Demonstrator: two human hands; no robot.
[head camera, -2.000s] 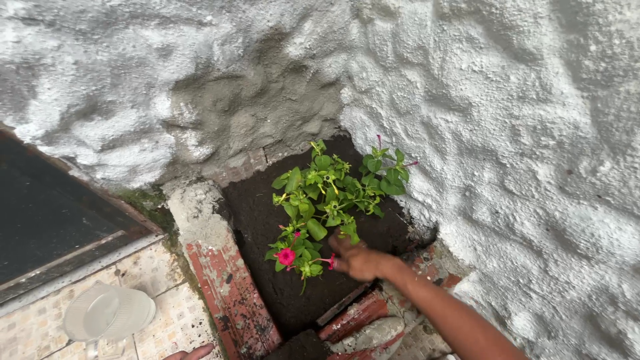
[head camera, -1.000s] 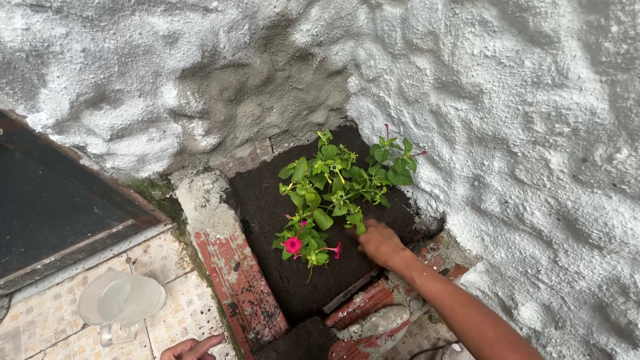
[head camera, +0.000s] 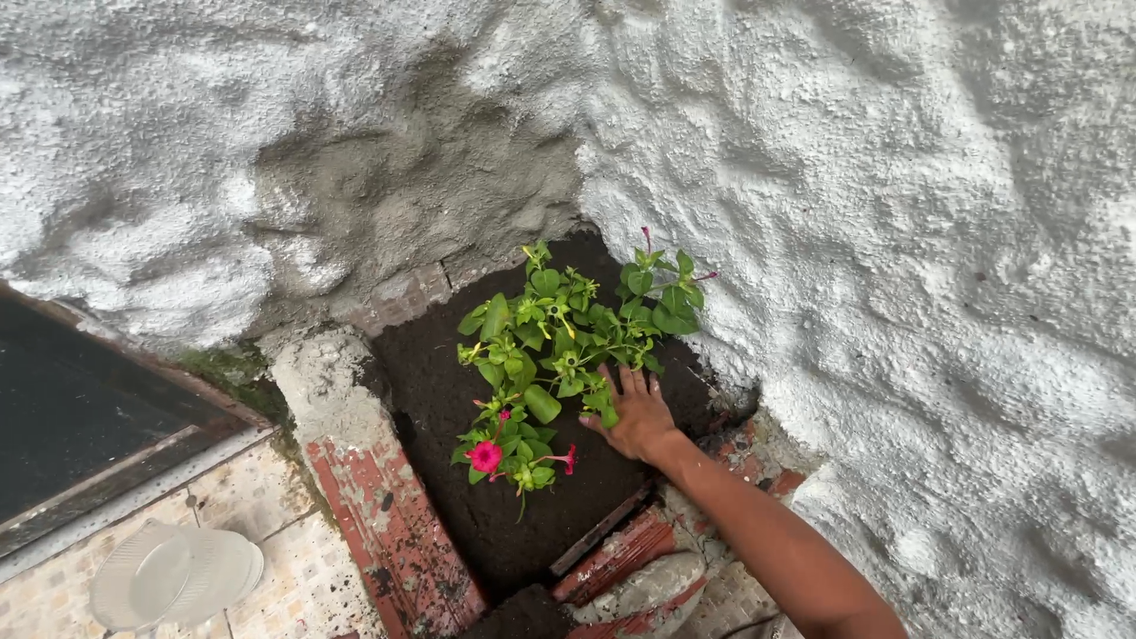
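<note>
My right hand lies with fingers spread on the dark soil, at the right edge of a leafy green plant. Its fingertips reach under the lower leaves, and nothing is seen held in it. A bright pink flower opens at the plant's lower left, with a narrower pink one beside it. Another stem leans toward the white wall. My left hand is out of view.
Rough white plastered walls meet behind the bed. Red bricks with mortar edge its left side, and broken bricks its front. A clear ribbed pitcher stands on floor tiles beside a dark framed panel.
My right hand has gone from the soil's right edge to under the plant's leaves, its fingers now spread. My left hand, seen at the bottom edge before, has left the view.
</note>
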